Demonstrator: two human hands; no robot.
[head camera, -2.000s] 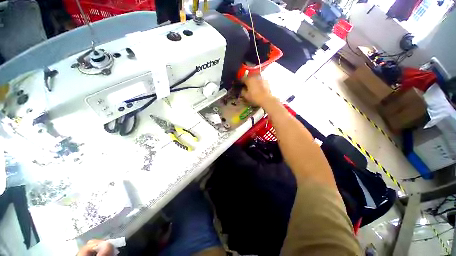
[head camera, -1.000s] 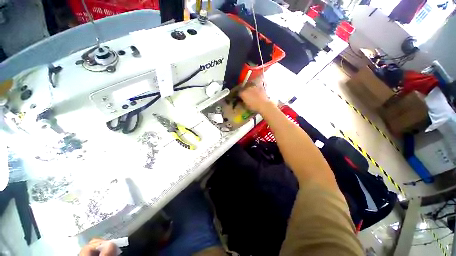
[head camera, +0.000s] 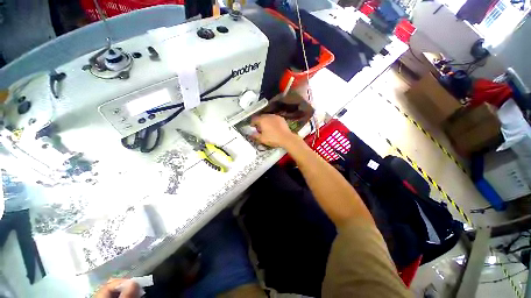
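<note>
My right hand (head camera: 271, 129) is in the near part of the brown accessory tray (head camera: 304, 110), right of the white brother sewing machine (head camera: 192, 75). Its fingertips are bent down among small items; whether they grip anything is hidden. My left hand (head camera: 119, 288) is at the bottom edge, partly cut off, with a small white piece (head camera: 143, 280) between its fingers. Small metal fittings (head camera: 172, 169) lie loose on the white table (head camera: 201, 195). More fittings (head camera: 113, 236) lie in an open white box at the front left.
Yellow-and-black pliers (head camera: 211, 156) and dark-handled scissors (head camera: 142, 138) lie in front of the machine. A red basket (head camera: 332, 144) and dark garments (head camera: 291, 227) are below the table's right edge. An orange-red basket (head camera: 308, 67) stands behind the tray. Cartons (head camera: 474, 125) stand at the right.
My right hand has moved from the tray's far part to its near left part, uncovering the far part. My left hand still has the white piece and has barely moved.
</note>
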